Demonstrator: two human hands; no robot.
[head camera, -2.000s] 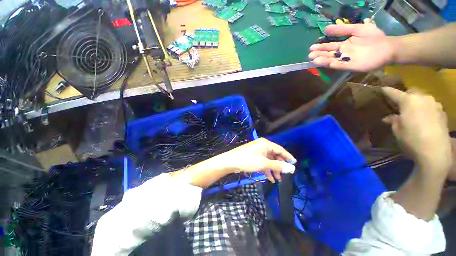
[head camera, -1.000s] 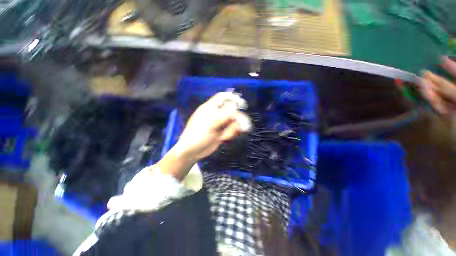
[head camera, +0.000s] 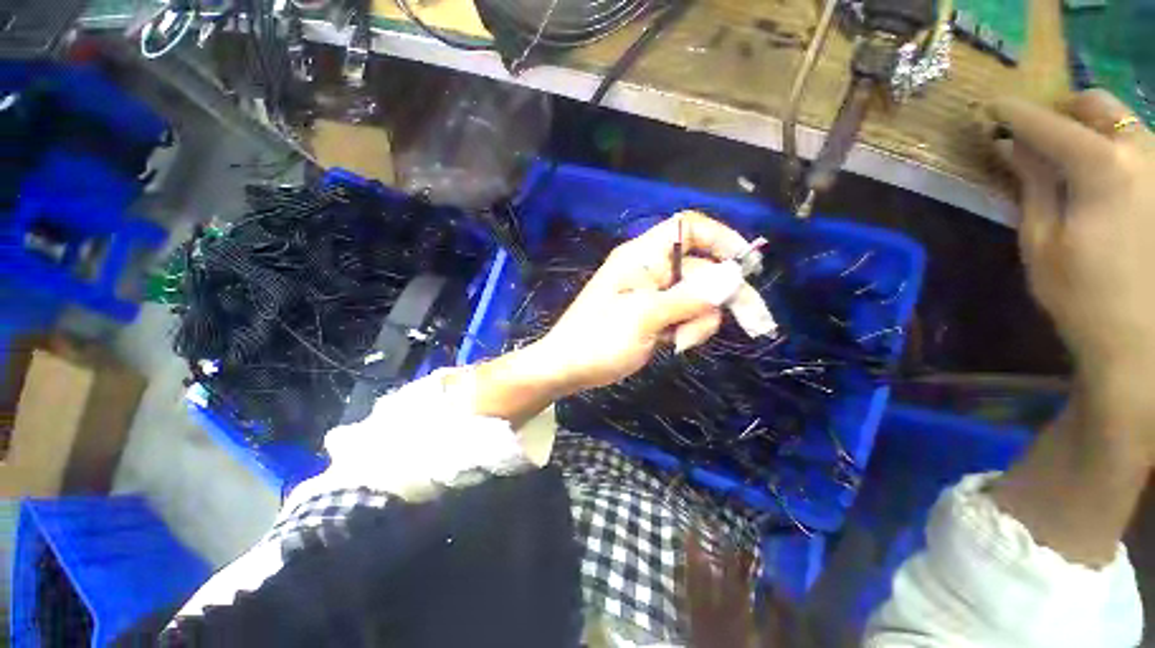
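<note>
My left hand, with whitish coverings on the fingertips, is closed above the middle blue bin. A short dark length of black cable shows between its fingers, and a small greyish end shows at the fingertips. My right hand is at the right, over the bench edge, fingers bent down; what is under its fingertips is hidden. The soldering iron points down over the bench edge, above and right of my left hand. Black cables with bare ends fill the middle bin.
A bin of piled black cables stands at the left. More blue bins and a cardboard box are on the floor at far left. A silvery clump and a paler curved tube are by the iron. Another blue bin is at the right.
The view has swung left. My left hand has moved from the right bin to above the middle bin. My right hand is now up at the bench edge. The other person's open hand is out of view.
</note>
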